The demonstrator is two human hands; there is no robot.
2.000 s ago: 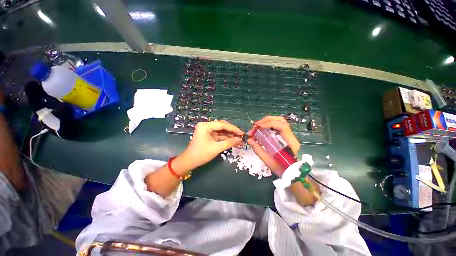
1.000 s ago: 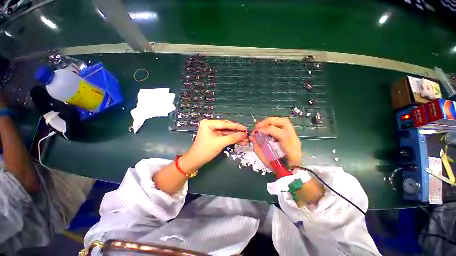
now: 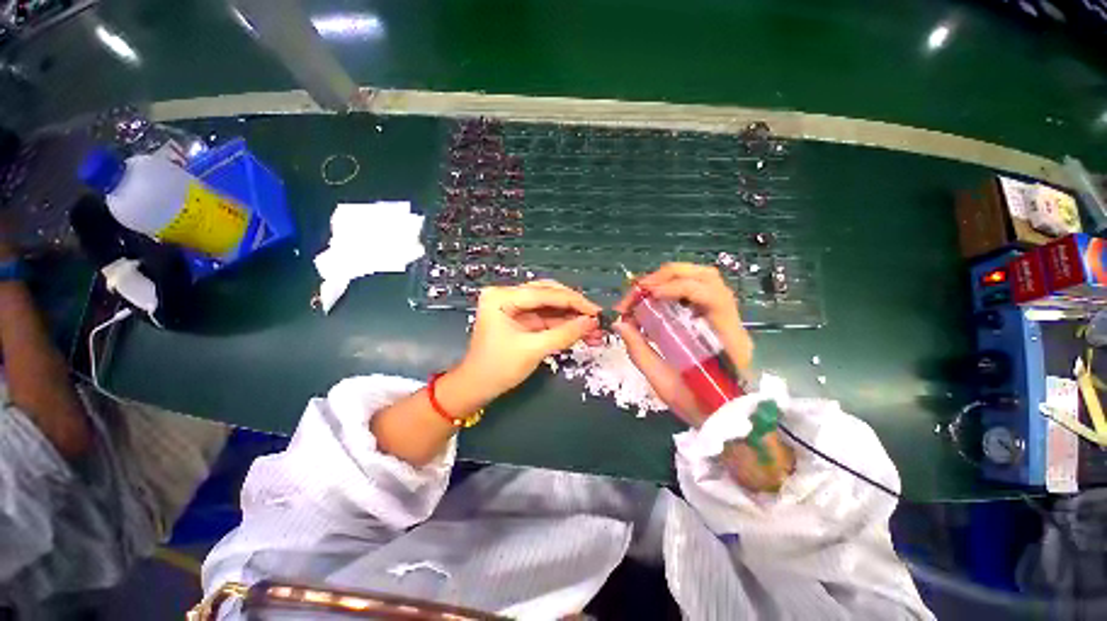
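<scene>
My left hand (image 3: 520,340) holds a small dark component (image 3: 606,320) between thumb and fingertips, above the near side of the tray. My right hand (image 3: 694,334) holds the glue syringe (image 3: 683,345), with red glue toward its rear; its thin needle points up and away from the component. The right fingertips touch or nearly touch the component. The green cap (image 3: 764,421) sits at the syringe's rear by my wrist. White pieces (image 3: 613,371) lie in a loose pile below my hands. The component tray (image 3: 631,206) holds dark parts in left columns and a few at right.
White paper (image 3: 370,246) lies left of the tray. A blue-capped bottle (image 3: 170,209) leans in a blue bin (image 3: 270,206) at left. The blue glue controller (image 3: 1003,394) stands at right with small boxes (image 3: 1054,267) on it. A black cord runs right. Another person's arm (image 3: 37,364) is at far left.
The syringe has swung so its needle points away from the component, after lying closer to it one second ago. The left hand still holds the component. The view has shifted slightly.
</scene>
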